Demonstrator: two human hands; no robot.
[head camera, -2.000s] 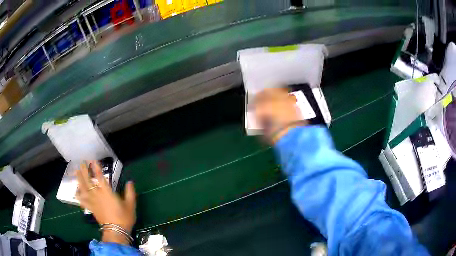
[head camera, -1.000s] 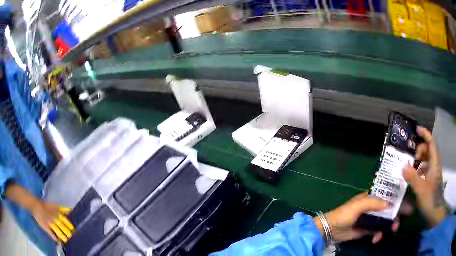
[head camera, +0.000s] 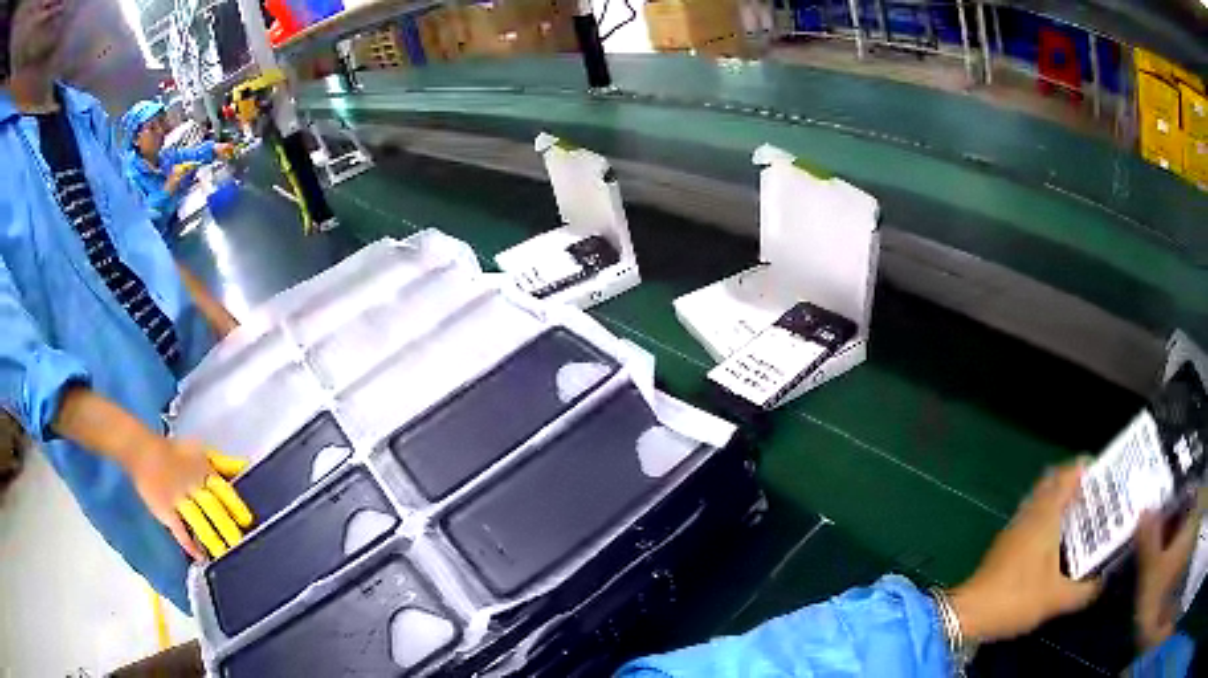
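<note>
A smartphone (head camera: 1142, 470) with a white printed label and black camera end is at the right edge. My left hand (head camera: 1027, 570) holds its lower end. My right hand (head camera: 1166, 576) is blurred and partly cut off by the right edge, at the phone's near side; its grip cannot be told. An open white gift box (head camera: 819, 245) stands on the green belt, with a labelled phone (head camera: 784, 355) leaning on its front edge. Another open box (head camera: 592, 199), farther left, has a labelled phone (head camera: 567, 268) on it.
A stack of black phone trays (head camera: 570, 497) with a pale liner (head camera: 384, 318) stands at the left. A person in a blue smock (head camera: 100, 265) has a hand with yellow finger covers (head camera: 212, 510) on it. Another worker (head camera: 166, 159) is farther back. Yellow bins (head camera: 1172, 113) are at the upper right.
The view has swung left, showing more of the trays and the person. The phone in my left hand is now nearer the right edge and more tilted.
</note>
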